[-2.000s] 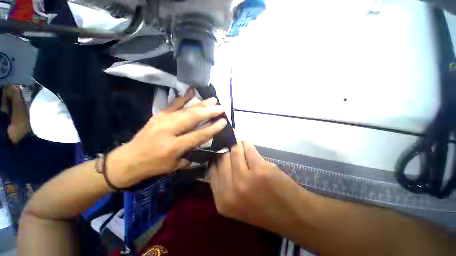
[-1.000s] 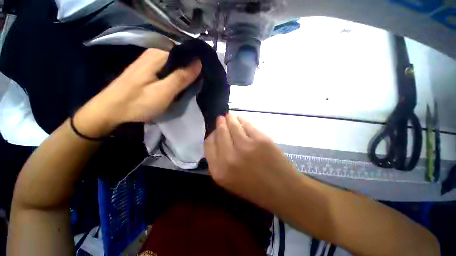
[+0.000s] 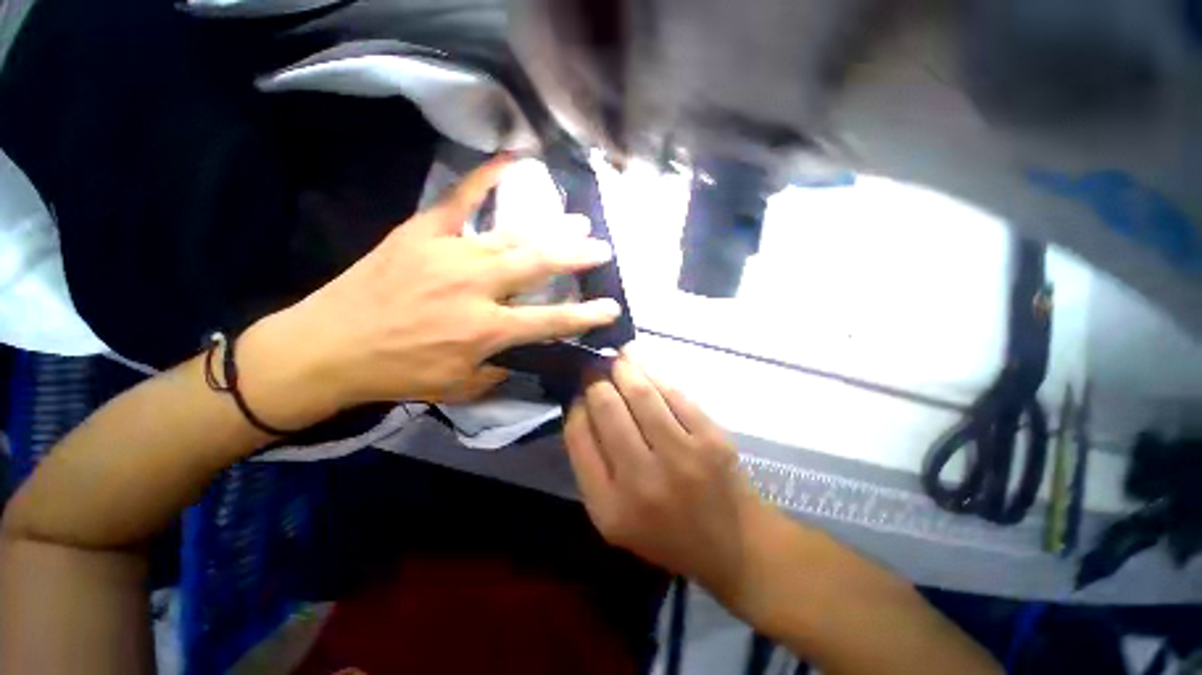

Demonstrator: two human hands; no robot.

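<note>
A black strip runs from under the machine head toward me along the edge of a black and white garment. My left hand lies on the garment, palm down with fingers spread, its fingertips pressing on the strip. My right hand pinches the near end of the strip between thumb and fingers at the table's front part. The machine head is blurred above; the needle and the exact foot position cannot be made out. A dark block is right of the strip.
Black-handled shears lie to the right, with slim yellow-green snips beside them. Dark scraps are at the right edge. A ruler scale runs along the front edge. A blue basket is below left.
My left hand has gone from gripping the folded black cloth to lying flat on it. The black cloth is now straightened, and my right hand is slightly lower. The camera view has shifted.
</note>
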